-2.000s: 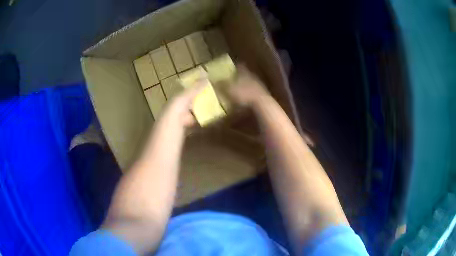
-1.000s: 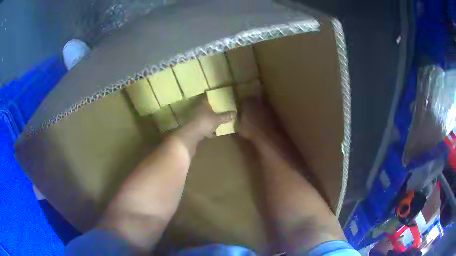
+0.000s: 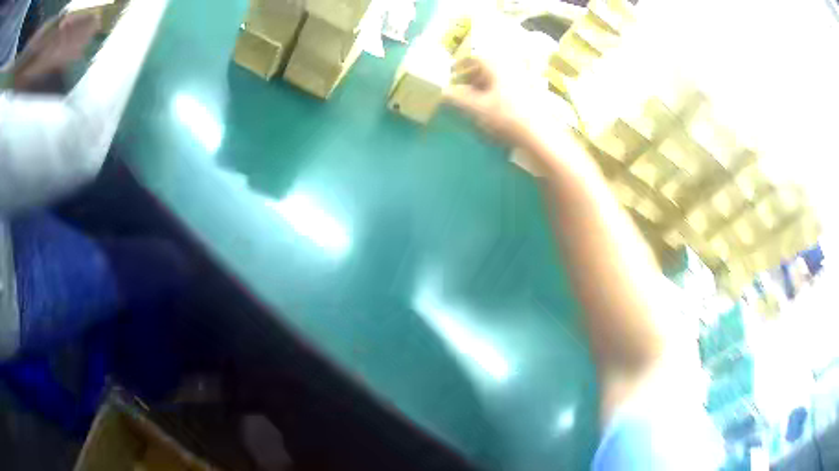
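Observation:
My right hand (image 3: 474, 85) reaches across the green bench at the top centre, its fingers at the right side of a small kraft box (image 3: 419, 96). Blur and glare hide whether the fingers grip it. The box has a small dark mark on its near end. More kraft boxes (image 3: 317, 69) stand in a group to its left. The large carton (image 3: 124, 440) shows only as a corner at the lower left. My left hand is out of the picture.
The green bench (image 3: 368, 304) runs diagonally through the view. A stacked wall of kraft boxes (image 3: 699, 175) stands at the right, with teal boxes (image 3: 727, 354) below it. Another person's pale sleeve (image 3: 55, 138) and hand are at the left. A blue stool (image 3: 64, 386) is below.
The view has swung from the carton to the bench. Both hands have left the carton; my right hand is now over the bench and my left is out of view.

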